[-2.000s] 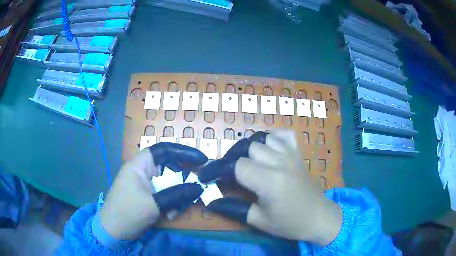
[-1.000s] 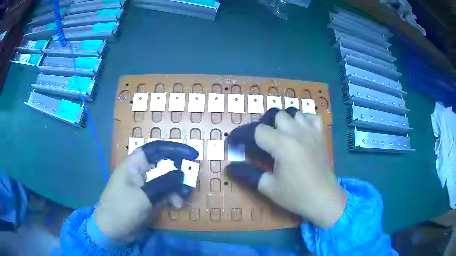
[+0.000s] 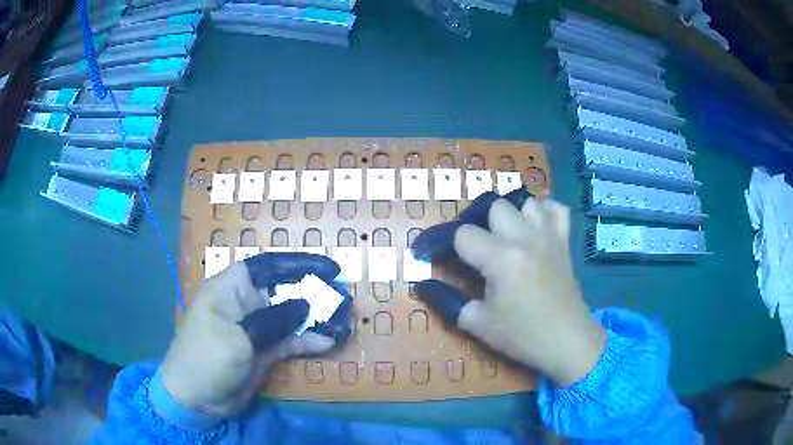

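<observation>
The orange-brown fixture board lies in front of me with rows of rounded slots. A full row of white insulating pads lies across its upper part, and a second row runs below it from the left. My left hand, in black finger cots, holds a small stack of white pads over the board's lower left. My right hand is at the rightmost pad of the second row, its thumb and index finger at that pad's right side. Whether they still grip it is unclear.
Silver heat sinks stand in a column at the right. Heat sinks with teal patches are at the left, behind a hanging blue cord. More lie at the back. A white cloth is at the right edge.
My right hand has brought pads from the left hand's stack to the second row, which now reaches further right. The left hand stays low on the left, its stack shifted. The view has shifted slightly.
</observation>
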